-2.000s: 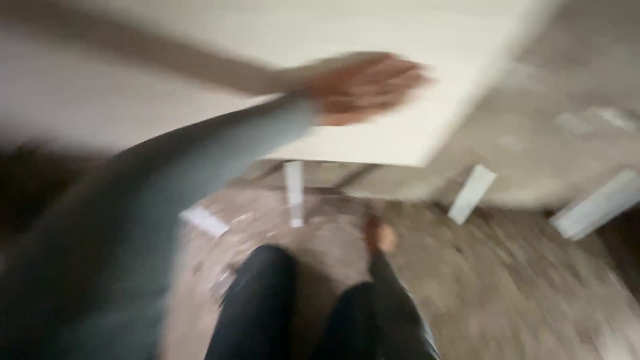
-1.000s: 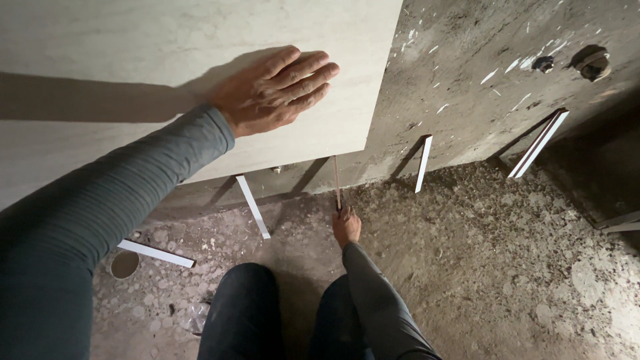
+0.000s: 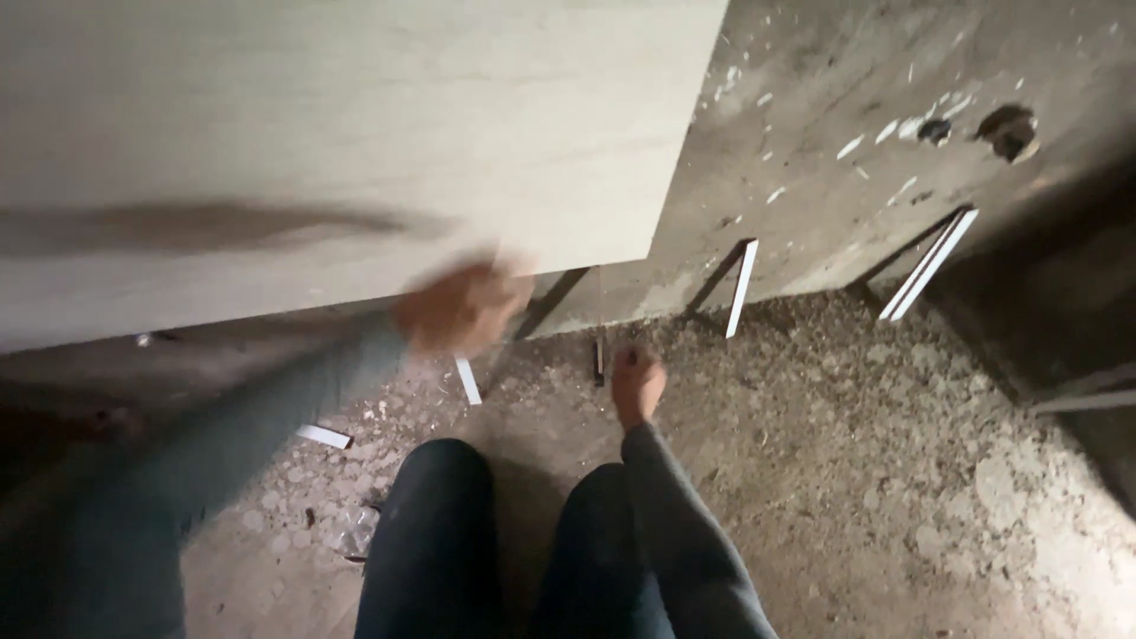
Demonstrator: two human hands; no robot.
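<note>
A large pale panel [image 3: 355, 133] stands against the rough wall, its lower edge raised above the floor. My left hand [image 3: 466, 302], blurred, is at that lower edge; whether it touches the panel I cannot tell. My right hand [image 3: 638, 382] is low over the floor, fingers curled, and what it may hold is hidden. Just left of it a thin dark strip [image 3: 599, 359] stands below the panel's edge. One white strip [image 3: 469, 380] shows partly beneath my left hand, and another white strip [image 3: 743, 288] leans on the wall to the right of the panel.
Farther right, a pair of white strips [image 3: 930, 264] leans on the wall. A hole [image 3: 1009, 133] and a dark fitting [image 3: 934, 130] are in the wall above. Another white piece [image 3: 325, 436] lies at the left, with crumpled clear plastic [image 3: 357, 531] on the gritty floor by my knee.
My left hand has come down from the panel's face to its lower edge. My right hand has moved a little right, away from the thin upright strip it was at one second ago.
</note>
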